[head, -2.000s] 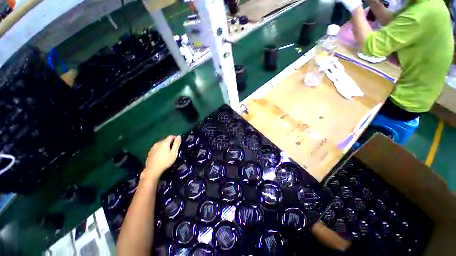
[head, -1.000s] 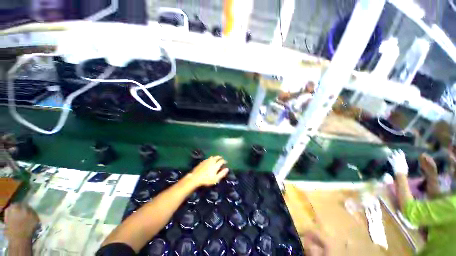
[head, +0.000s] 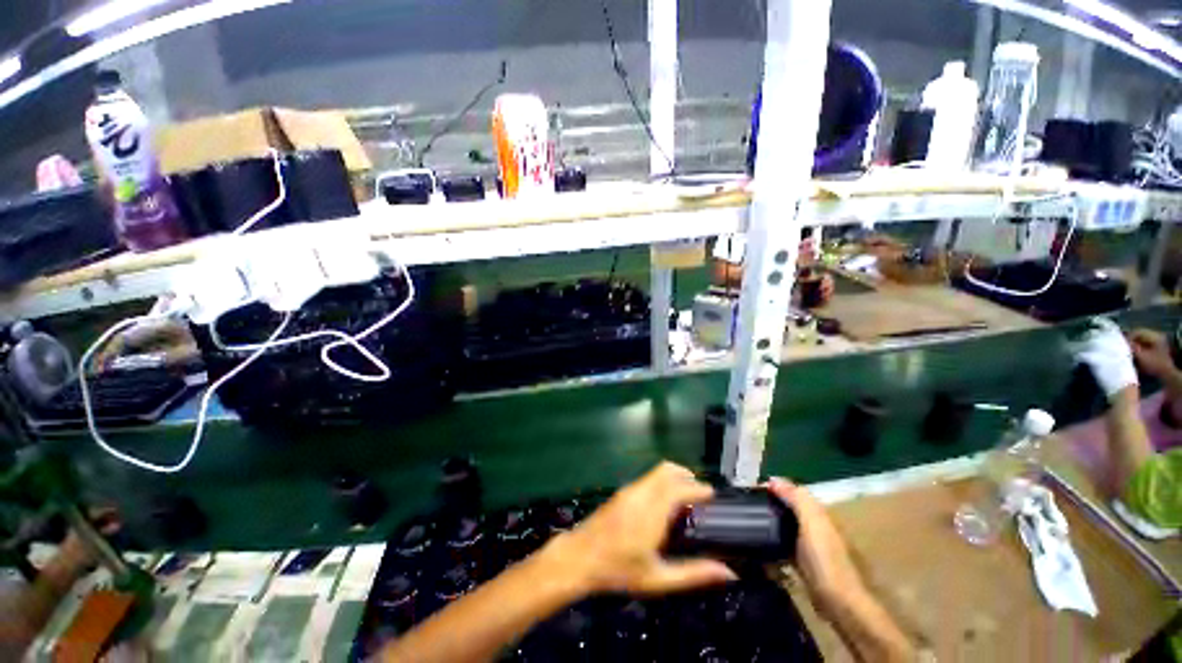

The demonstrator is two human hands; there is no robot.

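Note:
A black cylindrical unit lies on its side between my two hands, above the tray. My left hand grips its left end, thumb and fingers around it. My right hand holds its right end. The glossy black blister tray with round pockets lies below, partly hidden by my hands and forearms.
The green conveyor runs behind the tray, with black cylinders spaced along it. A white perforated post rises just behind my hands. Right: tan board, clear bottle, white cloth, a neighbour's gloved hand. Left: paper sheets.
My left hand has left the conveyor's edge and come right over the tray. My right hand has risen into view. Both now hold a black unit. The camera view has tilted up.

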